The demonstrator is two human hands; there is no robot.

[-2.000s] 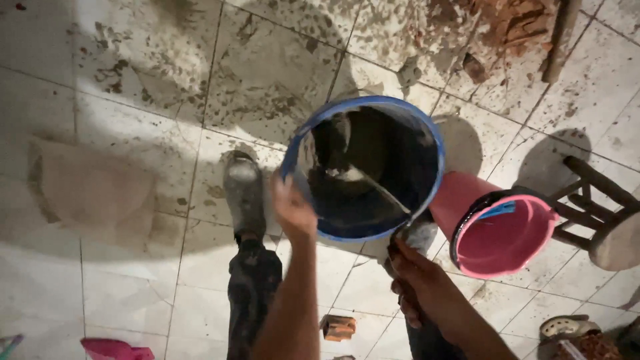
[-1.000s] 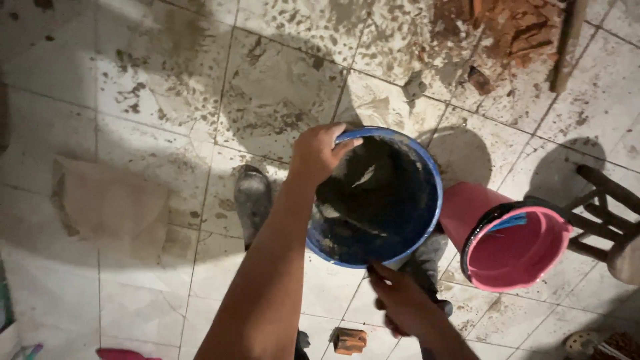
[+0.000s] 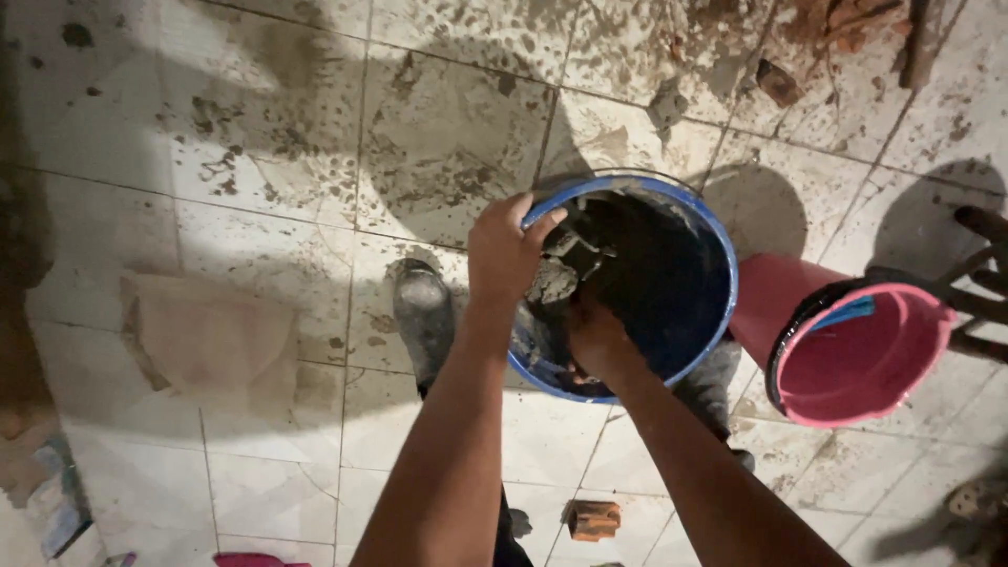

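A round blue bucket [image 3: 732, 276] with a dirty inner wall stands between my feet, its mouth facing me. My left hand [image 3: 508, 244] grips the left side of its rim, thumb over the edge. Inside the bucket, my right hand [image 3: 602, 339] reaches down near the lower left wall; its fingers are in shadow, and what they hold cannot be made out. Beside them, a lump of grey wet mortar [image 3: 554, 281] shows, apparently on a tool that is mostly hidden.
Right of the bucket lie pink buckets [image 3: 795, 295] with something blue inside, beside a dark wooden stool [image 3: 984, 276]. A brick fragment [image 3: 596, 520] lies below. The tiled floor has mud spatters, a flat beige sheet [image 3: 216, 339] at left and broken brick [image 3: 780, 83] at upper right.
My right hand has moved from the bucket's lower rim down into the bucket. My left hand stays on the rim. A grey lump now shows inside.
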